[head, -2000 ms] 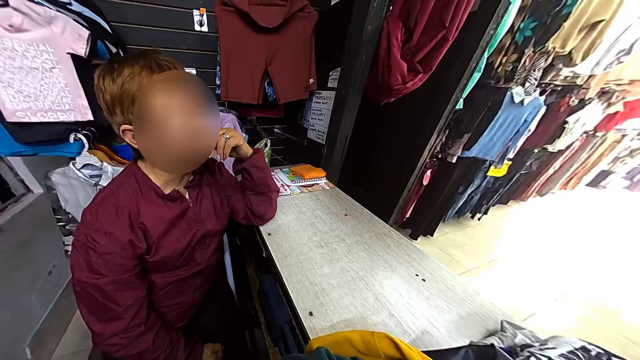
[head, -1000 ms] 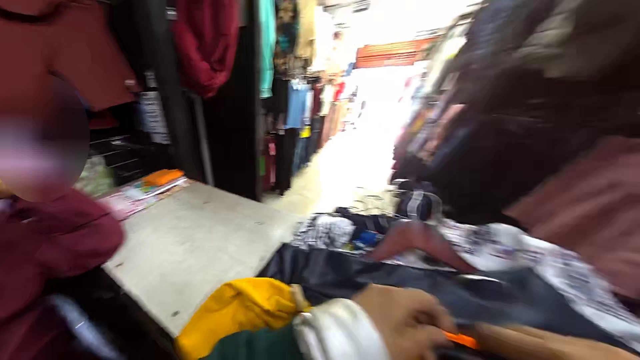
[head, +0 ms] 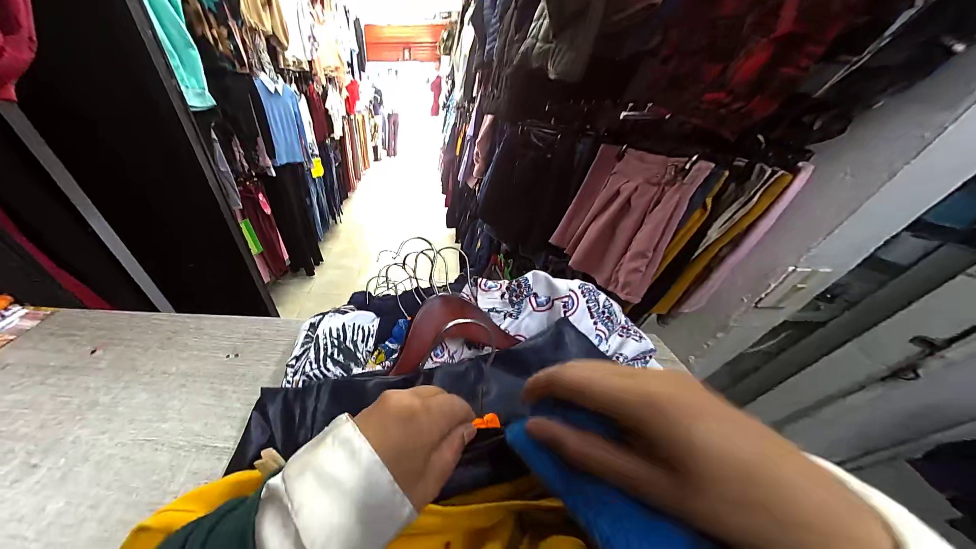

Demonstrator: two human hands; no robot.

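My left hand, in a white cuff, rests closed on a dark navy garment; whether it pinches the cloth is hidden. Beside its fingertips lies a small orange object. My right hand, blurred, has thumb and fingers around a blue cloth. Below both hands lies a yellow garment with dark green fabric at its left. A reddish-brown hanger with a metal hook lies just beyond the navy garment.
The pale wood-grain counter extends to the left. Past the hanger are patterned white clothes and several metal hanger hooks. Racks of clothes line both sides of a tiled aisle. Pink shorts hang at the right.
The view has swung right, and the seated person is out of frame. My right hand is now at the blue cloth; one second ago both hands were close together near the orange object.
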